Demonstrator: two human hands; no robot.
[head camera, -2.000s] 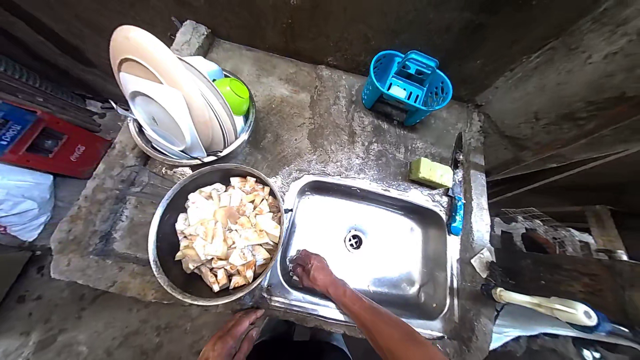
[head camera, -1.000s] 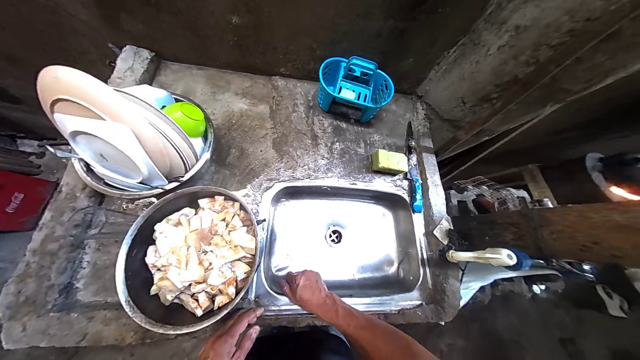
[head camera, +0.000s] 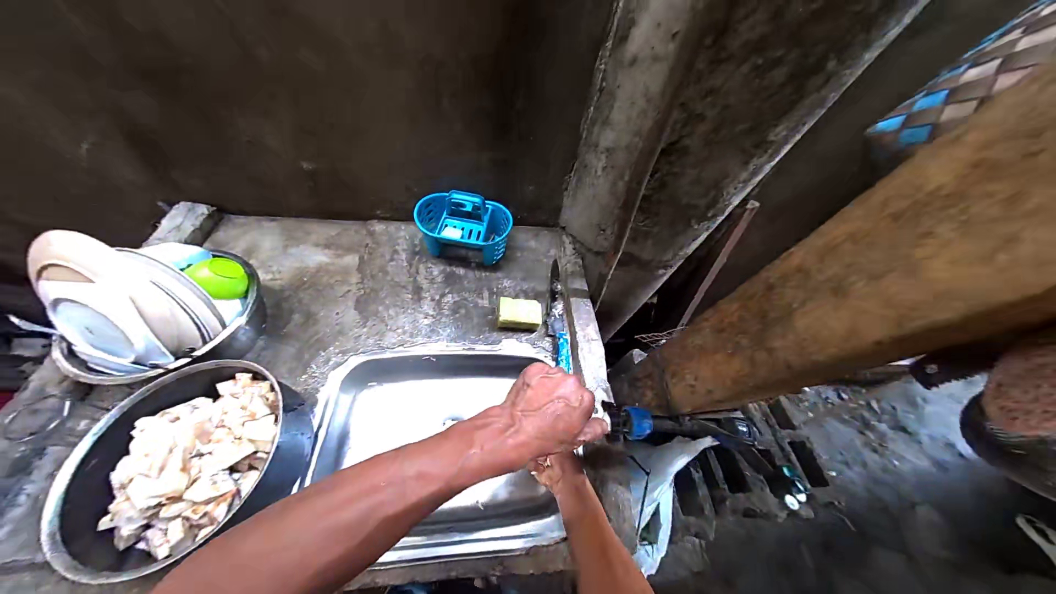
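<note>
My left hand is curled around the end of a white pipe at the right rim of the stainless steel sink. My right hand is just below it, partly hidden behind my left hand and wrist; its fingers are unclear. Beyond my hands, a knife with a blue handle lies along the counter's right edge, beside a yellow sponge. To the left of the sink stands a metal pot holding pale, chopped pieces of food.
A metal basin of plates and a green bowl stands at the back left. The blue plastic basket sits near the wall. A thick wooden beam crosses the right side, with checked cloth above it.
Both hands have moved right: one from the sink's lower left, the other from near the pot's rim. They are now together at the sink's right rim. The view has turned right.
</note>
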